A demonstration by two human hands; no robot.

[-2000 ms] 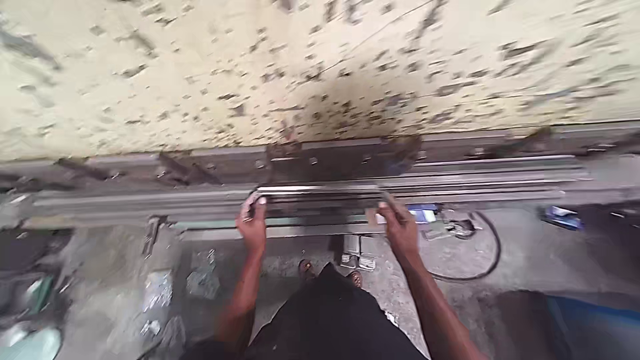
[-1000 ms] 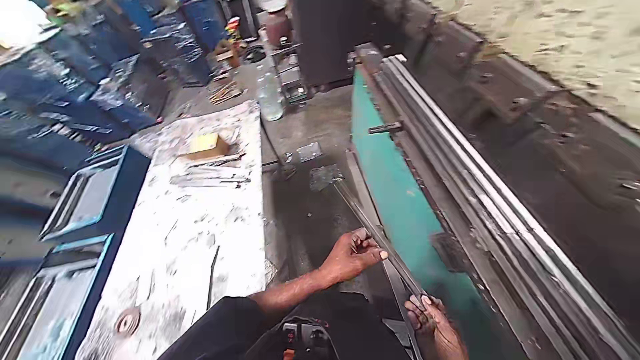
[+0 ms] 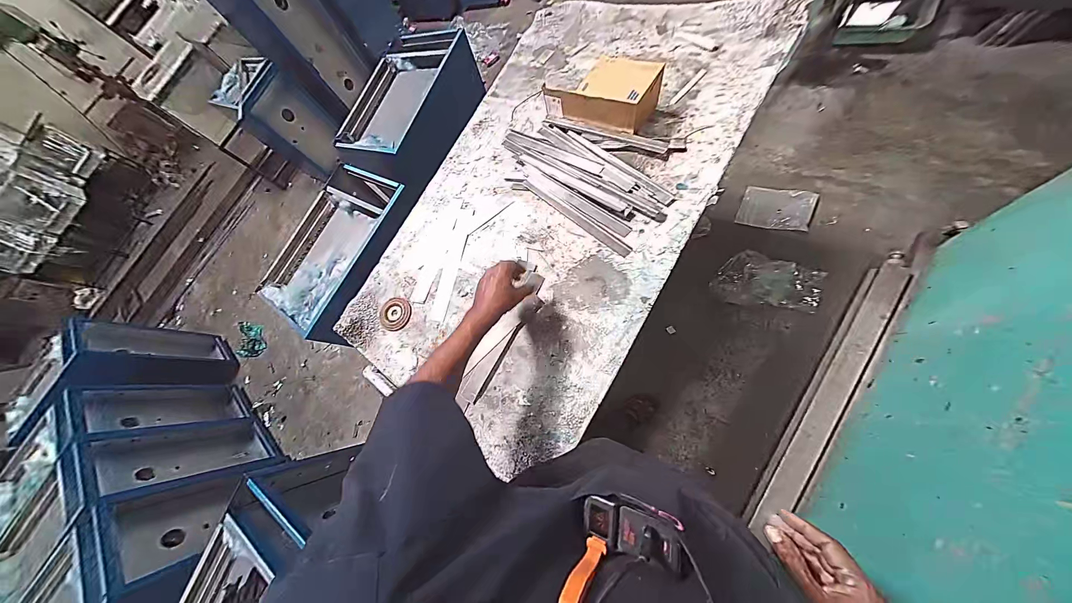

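My left hand [image 3: 501, 291] reaches over the whitish, stained worktable, its fingers closed around the end of a flat metal strip [image 3: 494, 366] slanting toward the near edge. Beside that hand lie thin pale strips [image 3: 450, 272]. Farther up the table is a loose pile of metal strips [image 3: 586, 176] with a yellow-brown cardboard box [image 3: 615, 90] behind it. A round abrasive-looking disc [image 3: 395, 314] rests near the left edge. At the lower right my right hand [image 3: 816, 557] is beside the green metal panel [image 3: 963, 377], its fingers slightly bent and no held object visible.
Blue metal cabinets or frames [image 3: 410, 96] stand along the table's left side, with more blue frames [image 3: 167, 477] at the lower left. Clear plastic wrap [image 3: 769, 280] and a flat plastic-wrapped piece [image 3: 777, 208] lie on the floor. A long metal rail [image 3: 837, 385] runs beside the green panel.
The view has swung from the long metal bars to the worktable. Both hands were together at a thin strip one second ago; now they are apart, the left one over the table.
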